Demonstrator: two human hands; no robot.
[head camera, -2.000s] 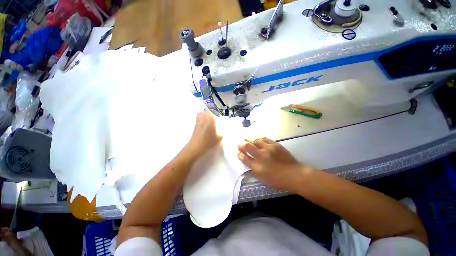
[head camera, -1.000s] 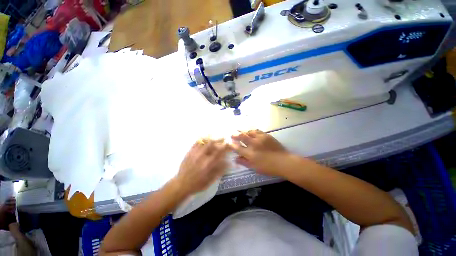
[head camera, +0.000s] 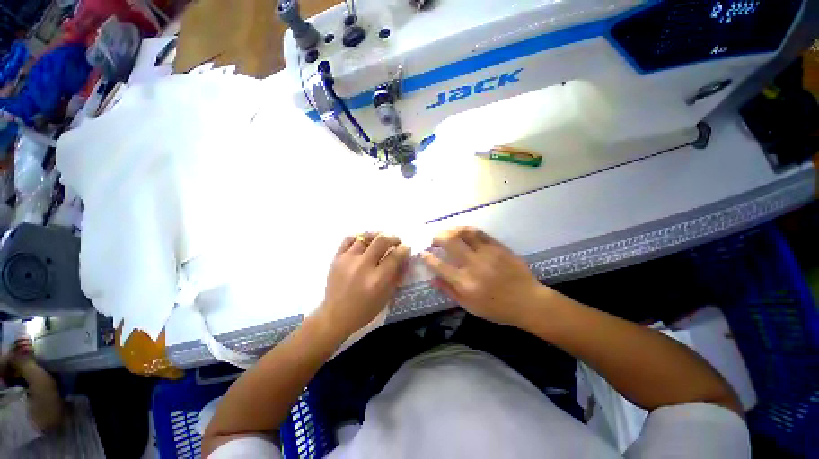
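My left hand and my right hand are close together at the table's front edge, fingertips almost meeting. Both pinch a white fabric piece, mostly hidden under my left hand and washed out by glare. The sewing machine is above them, its presser foot and needle area farther back than my fingers. The pile of white cut panels spreads to the left, with a loose strip of fabric hanging at its front edge.
Green-and-orange snips lie on the machine bed. A brown board is behind. Blue baskets are below at left and at right. An orange patch is at the table edge. A grey motor end and another person's arm are at far left.
My hands have moved from beside the presser foot to the table's front edge, bringing the fabric piece with them. The camera view has also shifted, so the machine sits higher and more to the left.
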